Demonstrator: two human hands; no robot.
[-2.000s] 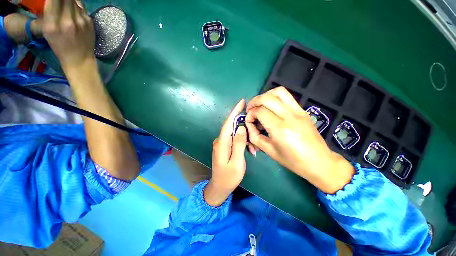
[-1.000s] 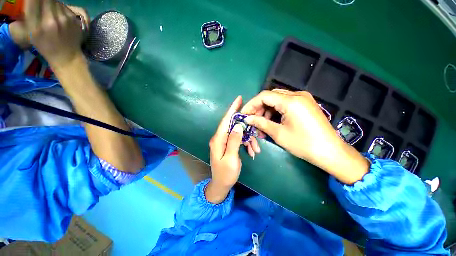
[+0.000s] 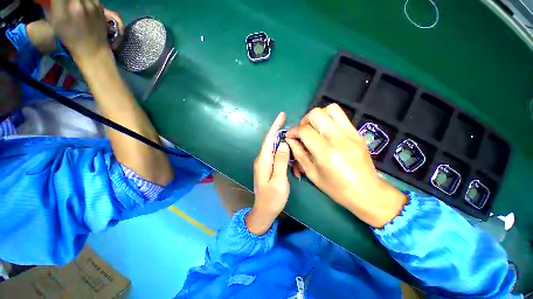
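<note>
My left hand (image 3: pixel 271 175), bare, holds a small dark watch case with a shiny rim (image 3: pixel 281 139) between thumb and fingers, just above the front edge of the green mat. My right hand (image 3: pixel 330 157), bare, reaches over from the right, and its thumb and fingertips pinch at the right side of the same case. The fingers cover most of the case, and I cannot tell whether they hold a small part. A black foam tray (image 3: pixel 376 79) lies beyond and right of my right hand. Four watch cases (image 3: pixel 409 156) sit in its nearer row.
Another watch case (image 3: pixel 259 47) lies on the green mat (image 3: pixel 204 76). At the left, another person's arm (image 3: pixel 125 111) extends over the bench beside a round screw dish (image 3: pixel 143 44) and tweezers (image 3: pixel 161 73). A black cord crosses that arm. A white scrap (image 3: pixel 507 221) lies near the tray's right end.
My right hand has drawn slightly left and closed over the case, covering more of it. The first tray case is uncovered again. The neighbour's hand has shifted.
</note>
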